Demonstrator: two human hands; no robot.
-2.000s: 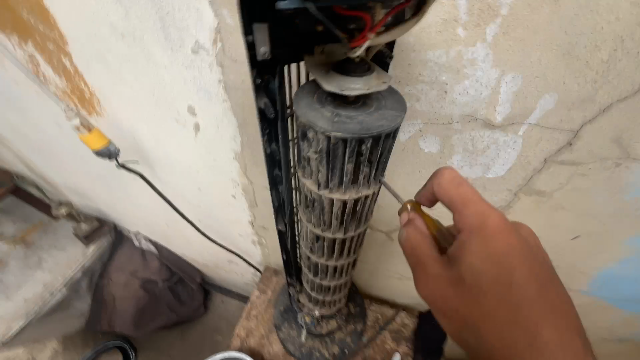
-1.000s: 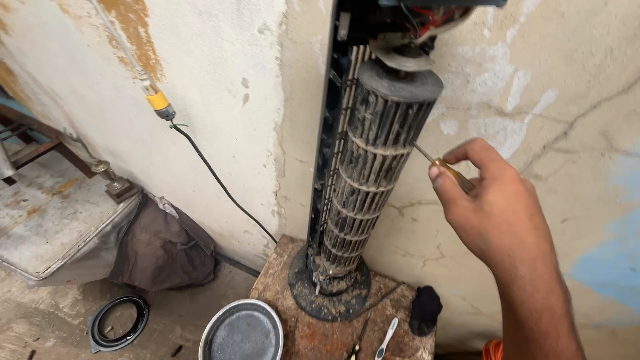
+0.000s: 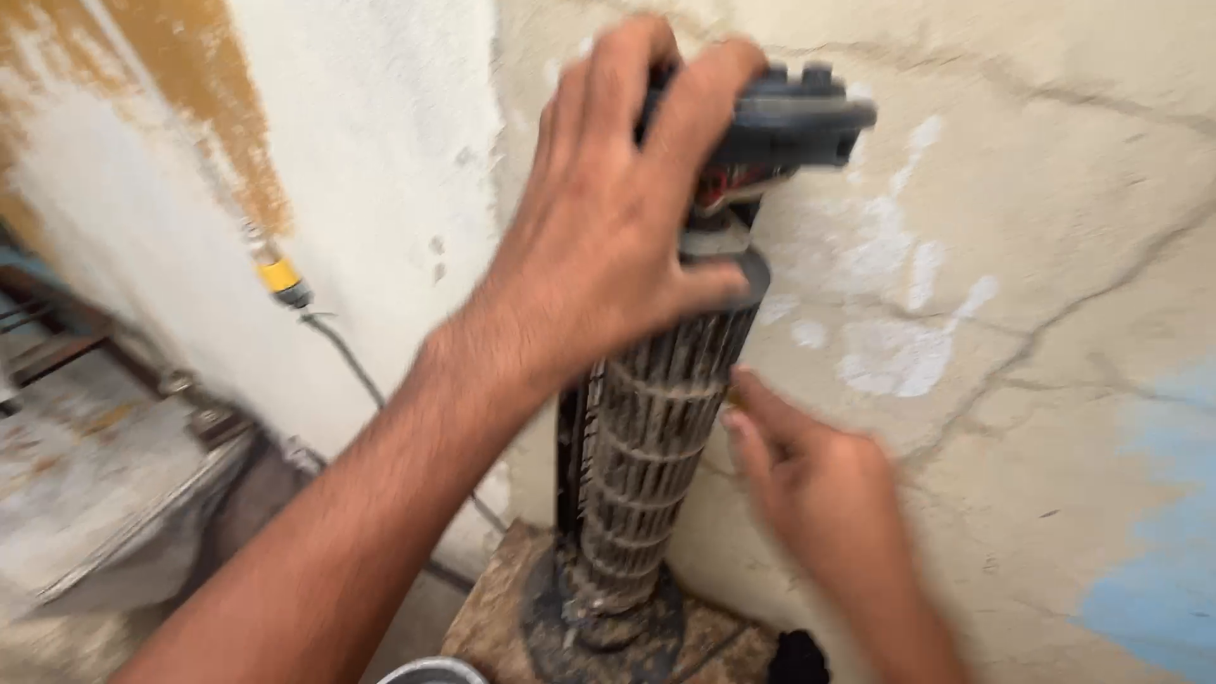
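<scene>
An opened tower fan stands upright with its dusty cylindrical blower wheel [image 3: 655, 446] exposed. My left hand [image 3: 636, 180] is on the fan's dark top housing [image 3: 793, 119], fingers over its upper left side and thumb across the top of the wheel. Red wires [image 3: 727, 185] show just under the housing. On the right, my right hand [image 3: 807, 465] holds a screwdriver at the wheel's right edge; only a bit of its yellowish handle [image 3: 731, 394] shows between the fingers, and its shaft is hidden.
The fan's round base [image 3: 603, 622] rests on a worn wooden stand [image 3: 494, 589]. A metal bowl's rim [image 3: 432, 671] and a black object [image 3: 798, 657] are near the base. A cable with a yellow connector [image 3: 278, 275] hangs by the cracked wall. Grey cloth [image 3: 237, 503] lies at left.
My left hand has come into view and onto the fan's top housing. My right hand stays at the wheel's right side with the screwdriver.
</scene>
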